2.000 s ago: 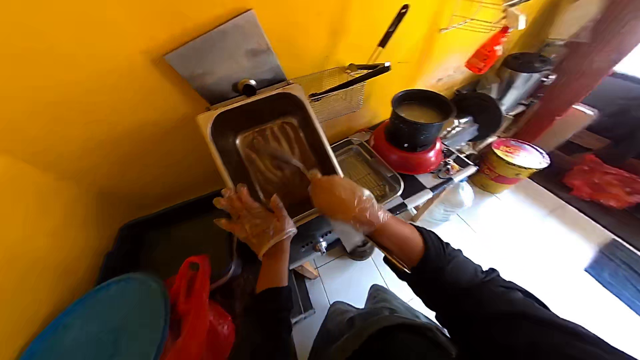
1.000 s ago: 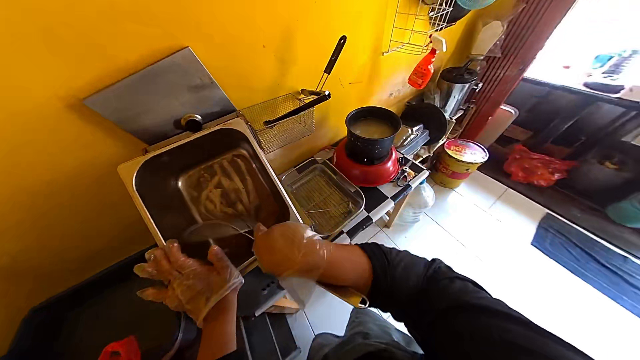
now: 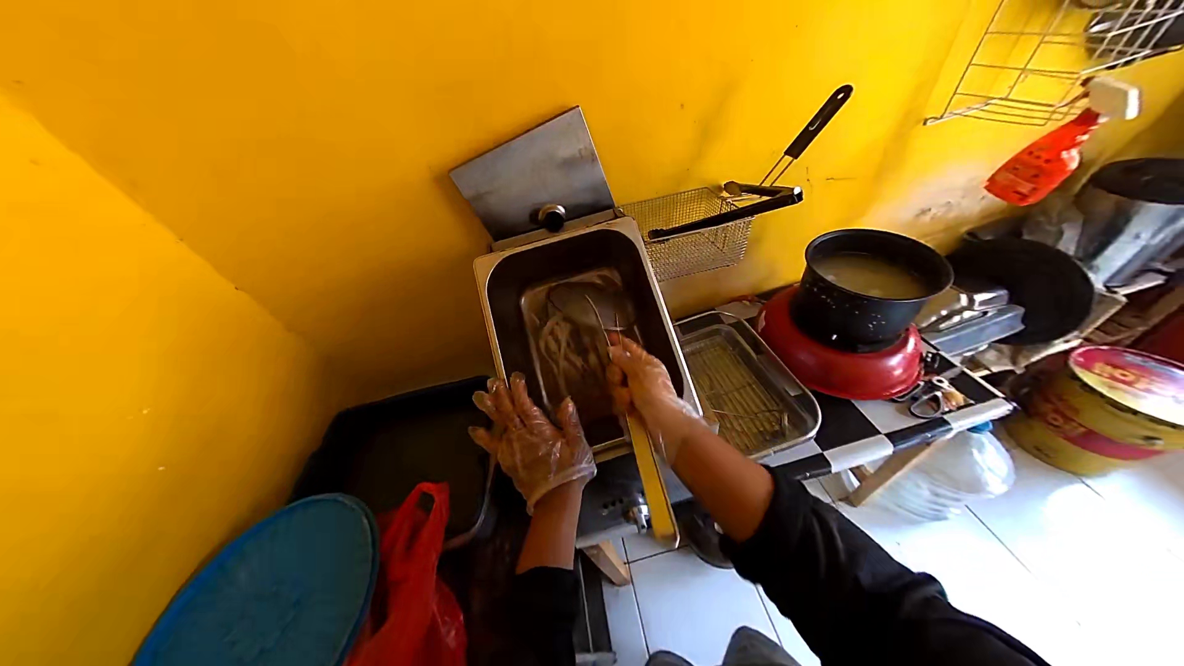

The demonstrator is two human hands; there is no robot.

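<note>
A rectangular metal deep fryer (image 3: 488, 305) stands against the wall, with dark oil and pale strips of food (image 3: 566, 351) in its well. My right hand (image 3: 643, 377), in a clear plastic glove, grips a long-handled skimmer (image 3: 652, 486); its yellow handle points down past my wrist and its round head is over the well. My left hand (image 3: 536, 444), gloved too, holds nothing, fingers spread at the fryer's near left edge. The metal lid (image 3: 541, 171) leans upright behind. A wire fry basket (image 3: 698, 231) with tongs (image 3: 726, 217) across it is at the back right.
Right of the fryer are a tray with a wire rack (image 3: 740, 384), a black pot (image 3: 865, 310) on a red base (image 3: 823, 356), and scissors (image 3: 928, 396). A blue lid (image 3: 277, 583), a red plastic bag (image 3: 421, 583) and a dark tray (image 3: 398, 444) lie at left. A spray bottle (image 3: 1045, 162) hangs at right.
The skimmer's head has moved from the near part of the well toward its far part. My left hand stays near the fryer's near left edge. The view has shifted left.
</note>
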